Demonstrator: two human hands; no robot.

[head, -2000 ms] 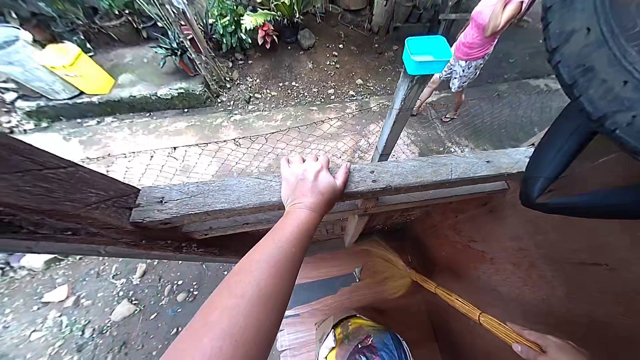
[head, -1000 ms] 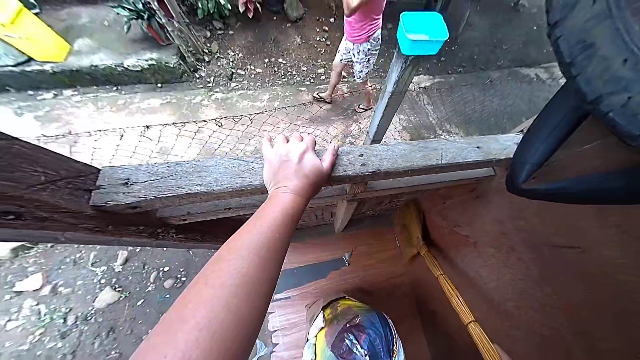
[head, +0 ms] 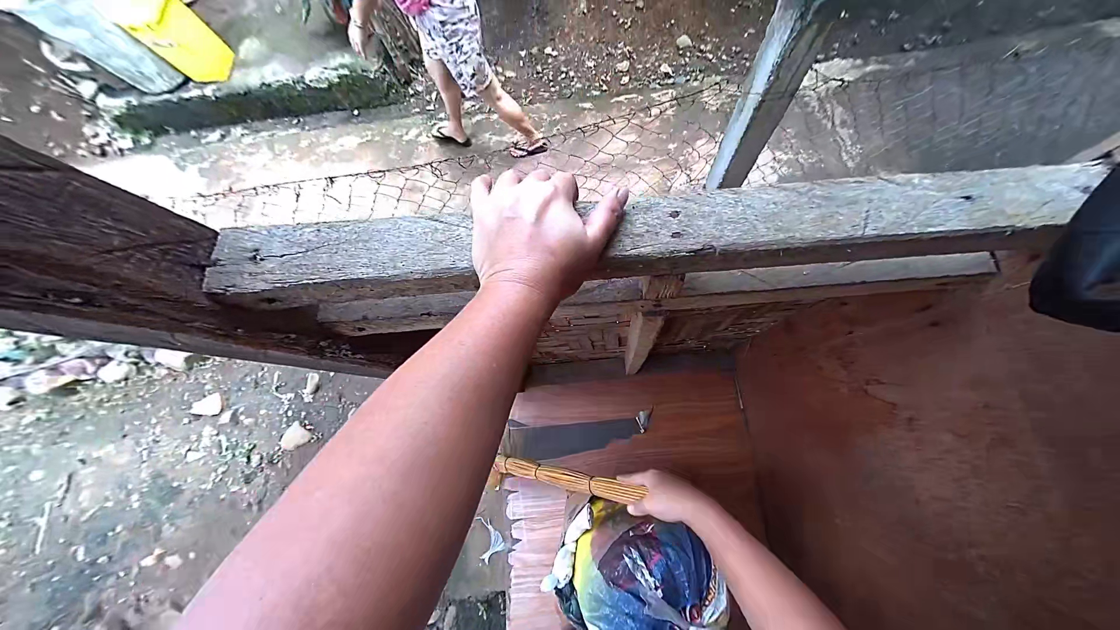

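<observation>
My left hand (head: 538, 227) rests over the top of a weathered wooden railing (head: 787, 214), fingers over its far side and thumb along the top. Below it, at the lower centre, my right hand (head: 665, 494) is closed around the bound handle of a broom (head: 569, 478). The handle points left, and my left forearm hides the broom's brush end. Just under the right hand sits a full bag (head: 647, 569) of dark, blue and yellow plastic. Beneath lies a wood-patterned floor covering (head: 691, 411) with a torn grey patch (head: 573, 437) and a jagged left edge.
A dark wooden beam (head: 96, 236) meets the railing at the left. A post (head: 761, 96) rises behind the railing, beside sagging wire netting (head: 394, 188). A person (head: 464, 70) walks on the path beyond. Stony ground (head: 175, 490) lies lower left; a black object (head: 1085, 254) is at the right edge.
My right hand has carried the broom left, from the brown floor to the torn covering's edge. The left hand stays on the railing. The person beyond has moved left.
</observation>
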